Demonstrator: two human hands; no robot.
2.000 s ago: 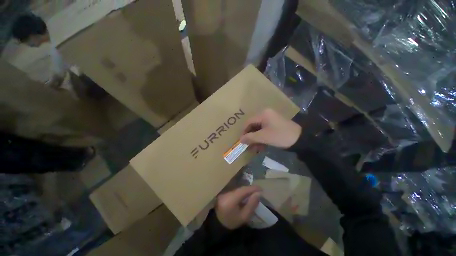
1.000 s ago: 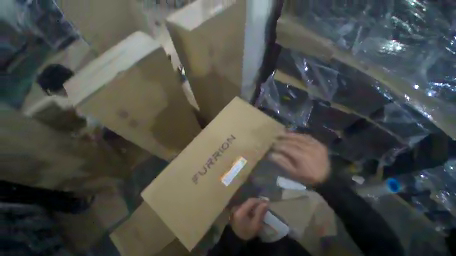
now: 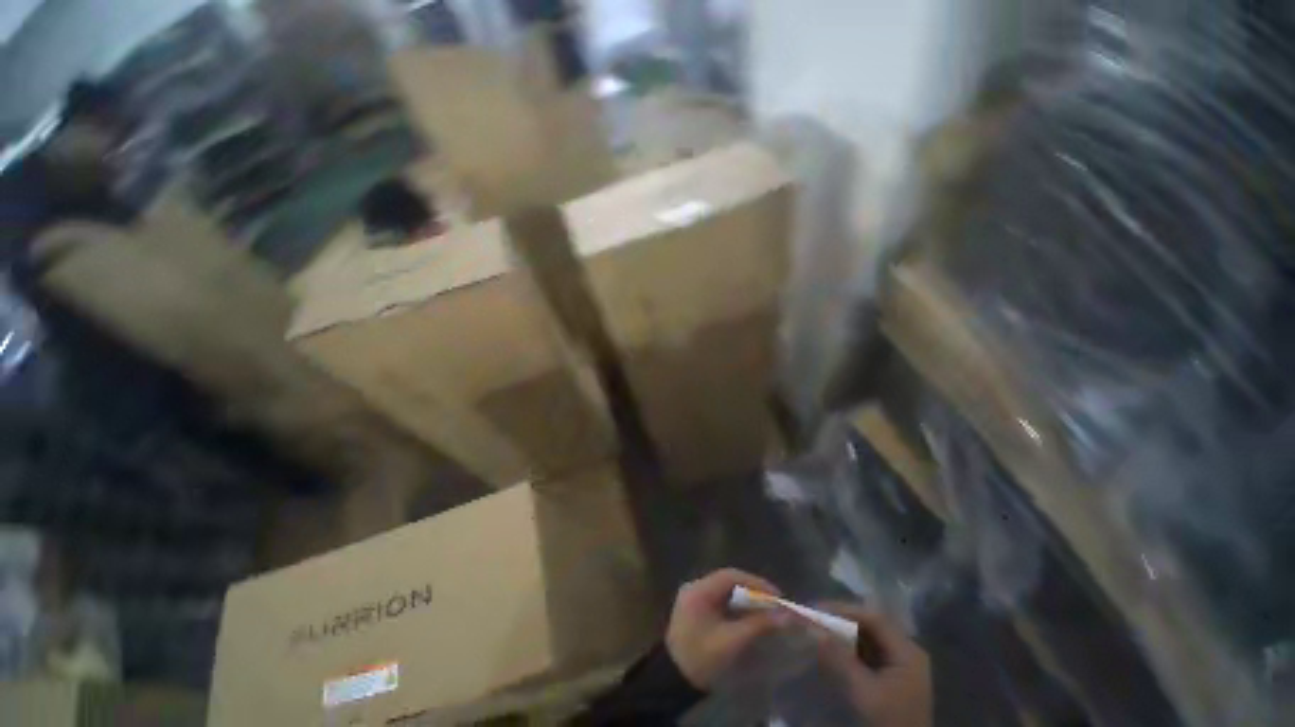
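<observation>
The brown FURRION carton (image 3: 469, 568) stands at the lower left, its lettered face up towards me. A white label with an orange-red edge (image 3: 361, 685) is stuck below the lettering. My left hand (image 3: 722, 629) holds one end of a narrow white label strip with orange on it (image 3: 798, 611), to the right of the carton. My right hand (image 3: 883, 673) pinches the strip's other end. Both hands are slightly blurred and off the carton.
Two tall cartons (image 3: 412, 334) (image 3: 696, 284) stand behind. Plastic-wrapped dark goods (image 3: 1136, 284) fill the right side, blurred. A person in dark clothes (image 3: 107, 298) is at the left, and another person's dark-haired head (image 3: 398, 210) shows behind the cartons.
The view has swung up and right, so the carton sits lower left. My right hand has let go of the stuck label, left the carton and come to the strip by my left hand.
</observation>
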